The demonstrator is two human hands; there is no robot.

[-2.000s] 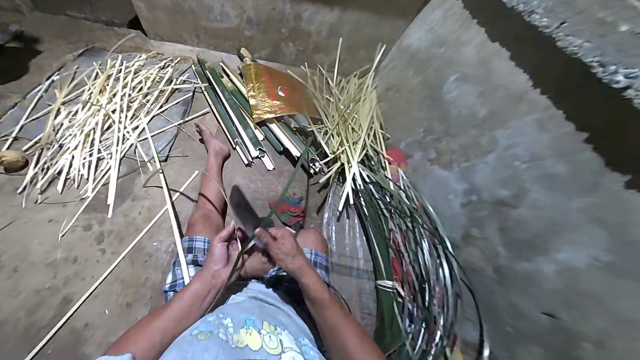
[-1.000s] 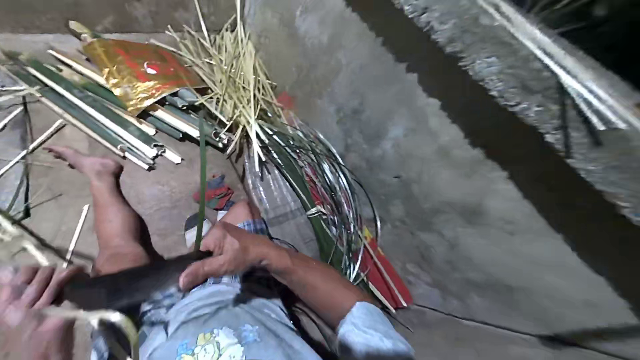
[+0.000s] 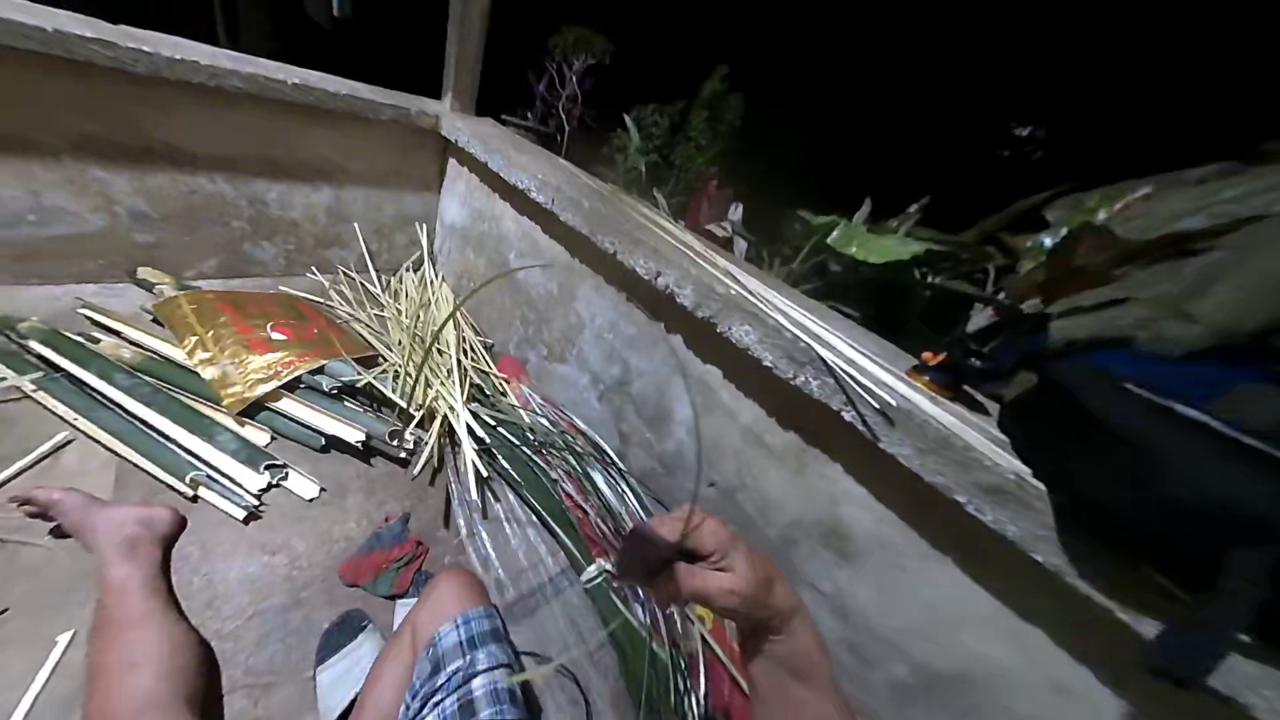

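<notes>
My right hand [image 3: 725, 575] is at the lower middle, its fingers closed on a long thin strip [image 3: 697, 420] that curves up and back to the left. A dark, blurred flat piece [image 3: 648, 553] sticks out at the fingertips; whether it is a knife blade cannot be told. Below and left of the hand lies a bundle of thin green strips [image 3: 540, 480], tied with a pale band [image 3: 595, 572]. Pale split bamboo sticks [image 3: 430, 350] fan out at its far end. My left hand is out of view.
Split green bamboo lengths [image 3: 150, 410] lie at the left, partly under a gold and red sheet [image 3: 265, 335]. A red and grey cloth [image 3: 385, 560] and a sandal [image 3: 345, 660] are near my bent knee. A low concrete wall [image 3: 850, 560] runs along the right, with pale strips [image 3: 800, 325] on top.
The view has swung up and right. One second ago both hands were at my lap with a dark blade between them; now my right hand is out over the green bundle and my left has left view.
</notes>
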